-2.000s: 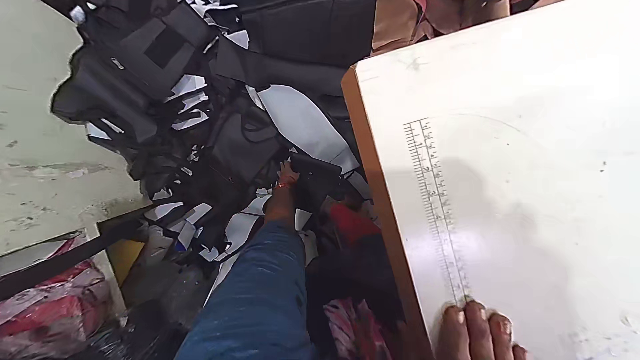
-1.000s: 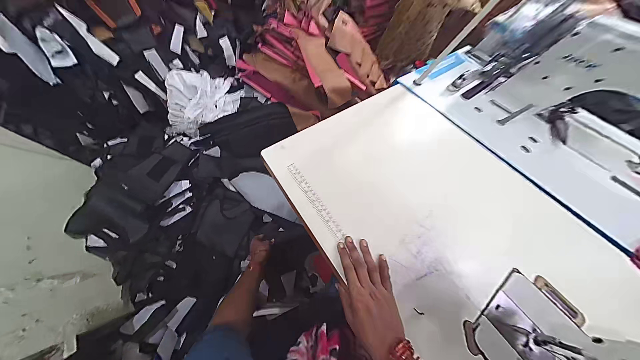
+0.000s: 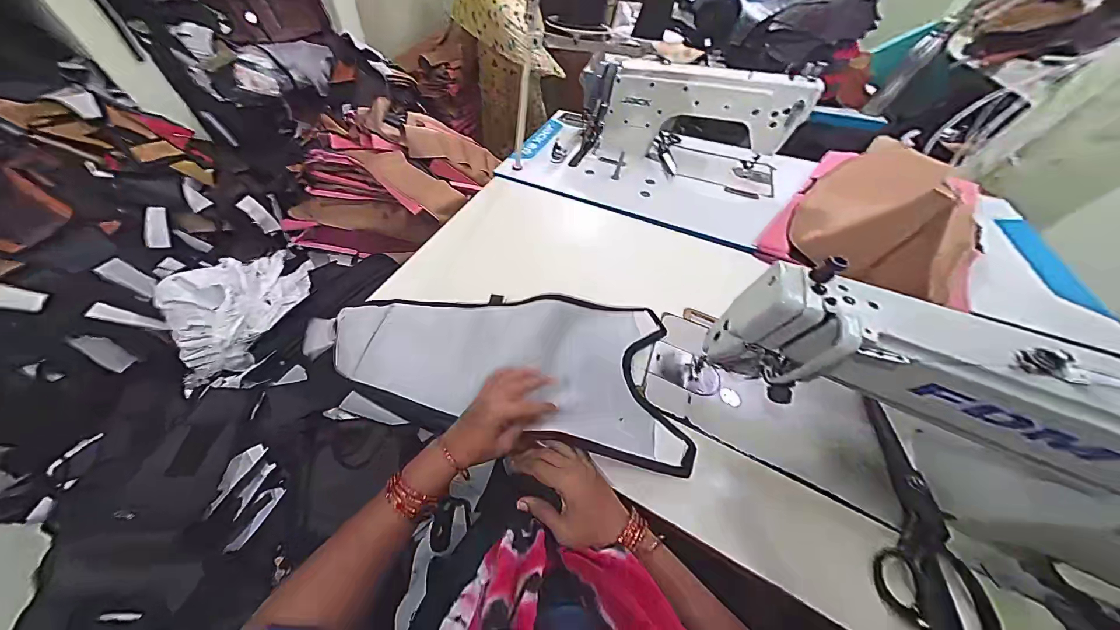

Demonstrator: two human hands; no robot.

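A grey fabric panel with black bound edges (image 3: 490,350) lies flat on the white sewing table (image 3: 787,525), its right edge by the needle area of a sewing machine (image 3: 787,324). My left hand (image 3: 499,416), slightly blurred, is over the panel's near edge with its fingers spread; whether it touches the cloth is unclear. My right hand (image 3: 573,494) curls at the table's near edge, its fingers at the panel's black border and dark material (image 3: 499,507) hanging over my lap. Whether it grips either one cannot be told.
Black-handled scissors (image 3: 914,507) lie on the right of the table. Behind stand a second sewing machine (image 3: 700,96) and folded tan and pink pieces (image 3: 875,219). Stacked pieces (image 3: 394,175), a white crumpled cloth (image 3: 227,315) and black scraps cover the left. A person (image 3: 503,79) stands behind.
The grey panel now lies on the table, where bare tabletop showed before. My left hand has come up from the dark pile; my right has left the tabletop's ruler marks. The view has swung right.
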